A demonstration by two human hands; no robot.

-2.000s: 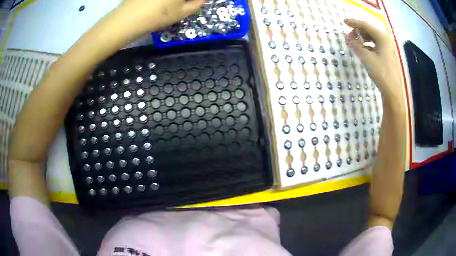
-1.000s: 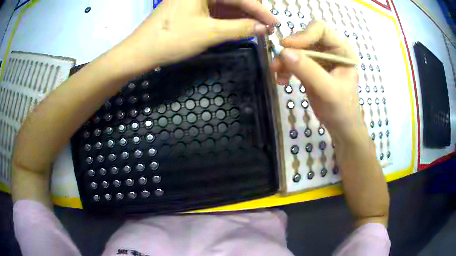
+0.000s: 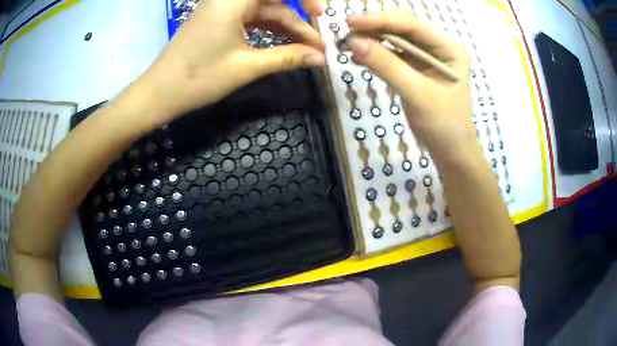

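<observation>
My right hand (image 3: pixel 413 74) is over the off-white slotted board (image 3: pixel 443 236), with a thin tan stick-like tool (image 3: pixel 423 57) between its fingers. Its fingertips are near small round metal parts at the board's upper left; whether they pinch one is hidden. My left hand (image 3: pixel 223 44) is just left of it, thumb and fingers apart, over the far edge of the black tray (image 3: pixel 270 250); no held part shows. The tray has rows of silver round parts (image 3: pixel 152 219) on its left side and empty pockets to their right.
The blue bin (image 3: pixel 173 20) with loose metal pieces is beyond the tray, largely behind my left hand. Another slotted board (image 3: pixel 34 107) is at the left edge. A black flat device (image 3: pixel 568 105) is at far right. A tiny dark part (image 3: pixel 88 36) sits upper left.
My left hand has moved from the blue bin to beside my right hand. My right hand has come left across the board, and the tool now shows in it. The view has shifted slightly.
</observation>
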